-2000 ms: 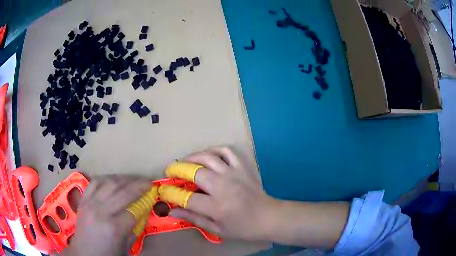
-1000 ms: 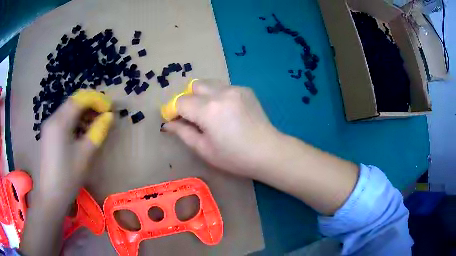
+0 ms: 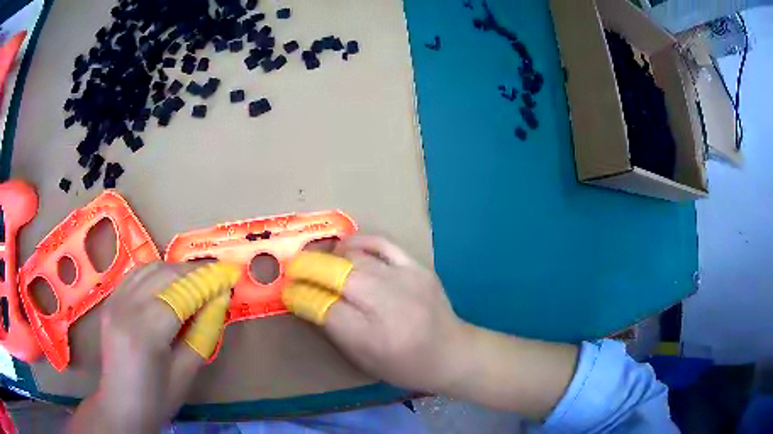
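An orange controller grip shell [image 3: 254, 246] lies inner side up on the cardboard work sheet [image 3: 339, 161], with a large hole at each end and a round hole in the middle. Small dark pieces show at its top rim. My left hand [image 3: 161, 314], with yellow ribbed finger cots, has thumb and finger pinched at the shell's left part. My right hand [image 3: 381, 305], also with yellow finger cots, has its fingertips on the shell's right part and partly covers the right hole. Whatever lies under the fingertips is hidden.
A second grip shell [image 3: 68, 269] lies tilted at left, beside more orange shells [image 3: 17, 254] at the edge. Small black pieces [image 3: 127, 76] are heaped at upper left. Black bits [image 3: 527, 80] trail on the green surface. An open parts box [image 3: 593, 127] of black pieces stands at right.
Both hands have come back from the black pieces to the grip shell, which they now touch. The camera view has shifted, so the heap sits higher in the picture.
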